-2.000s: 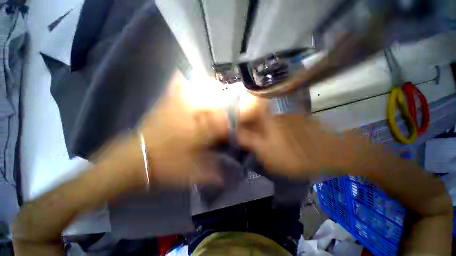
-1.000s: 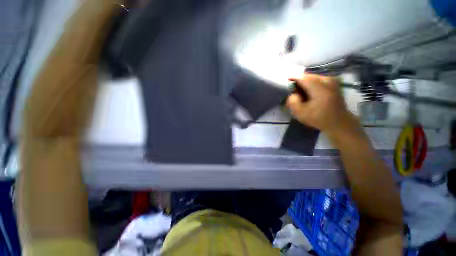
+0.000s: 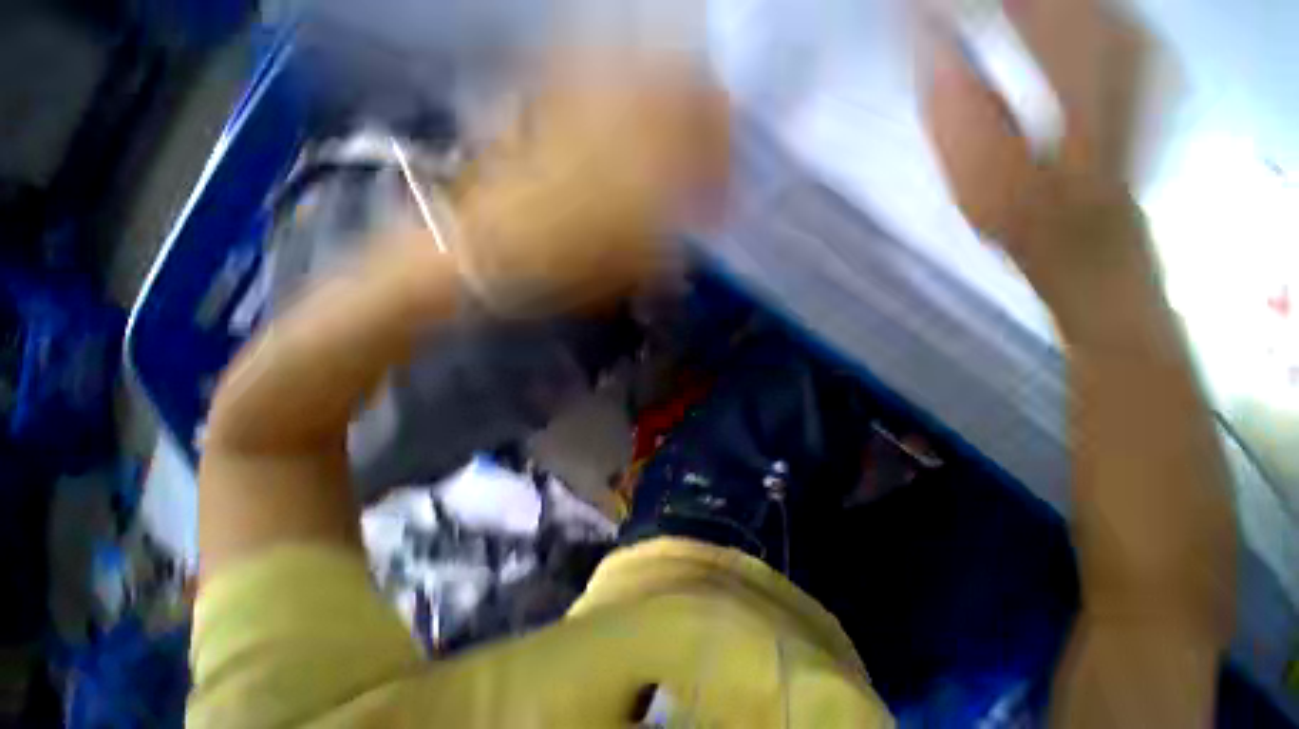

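Observation:
My left hand [image 3: 606,178] is strongly blurred above the table's left part; its fingers cannot be made out, nor whether it holds anything. Dark grey cloth [image 3: 456,378] lies or hangs below my left wrist; whether the hand touches it cannot be told. My right hand [image 3: 1033,157] is over the white table at the upper right, blurred, its top cut off by the picture's edge. A narrow white patch shows between its thumb and fingers; whether it is an object or the table behind cannot be told.
The grey table edge [image 3: 912,313] runs diagonally in front of my lap. A blue container [image 3: 164,335] with a pale rim stands at the left, with grey cloth in it. White offcuts [image 3: 492,499] lie below. A bright glare is at the right.
The view has swung left and down; the sewing machine and scissors are out of view. The dark panel near my left arm and the dark strip below my right hand no longer show there.

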